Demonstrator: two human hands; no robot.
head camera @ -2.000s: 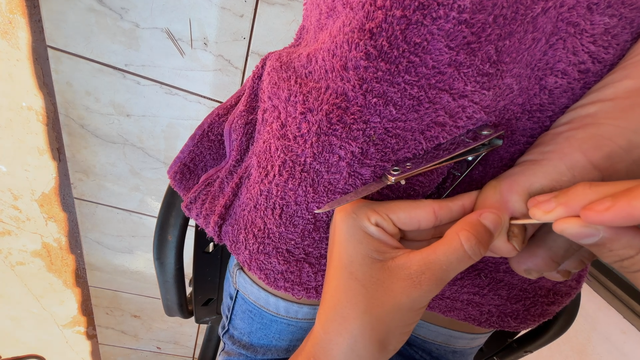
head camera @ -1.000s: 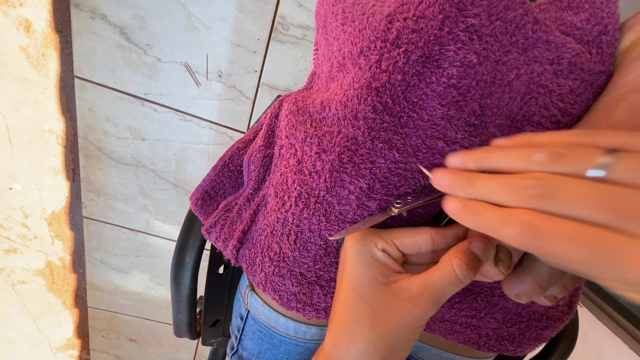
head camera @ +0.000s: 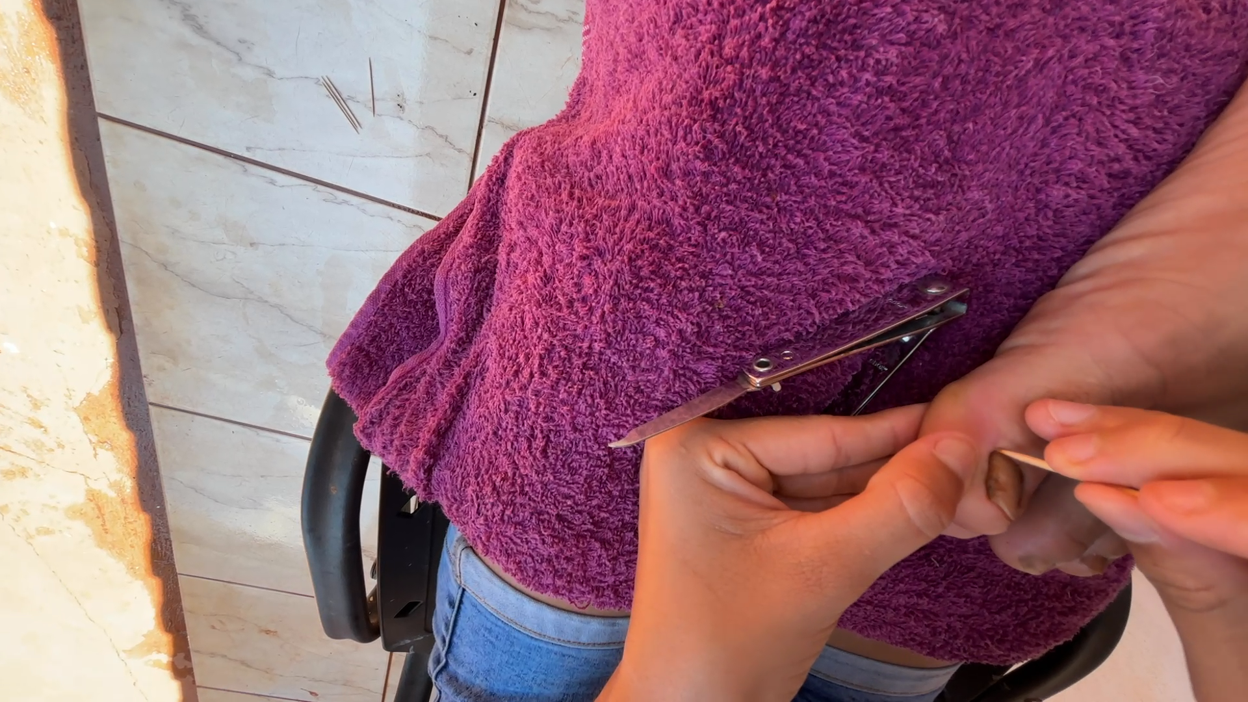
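My left hand (head camera: 809,526) grips the big toe of a person's bare foot (head camera: 1063,361), thumb and fingers pinching it from the side. The toe's nail (head camera: 1003,484) looks thick and brownish. A thin wooden stick (head camera: 1033,461) is held between the fingertips of my right hand (head camera: 1160,468), its tip at the edge of that nail. Just above my left hand, a metal nail clipper (head camera: 848,346) with its file blade folded out lies on the purple towel (head camera: 702,244). The towel partly hides its lower part.
The towel covers my lap over blue jeans (head camera: 526,595). Black chair armrests (head camera: 336,517) show on both sides. Several thin sticks (head camera: 341,102) lie on the marble-look floor tiles (head camera: 263,292). A sunlit, worn pale surface (head camera: 58,390) runs along the left edge.
A second ago my right hand was raised over the foot with the stick's tip pointing up-left; it has come down and the tip is back at the toenail. My left hand keeps its hold.
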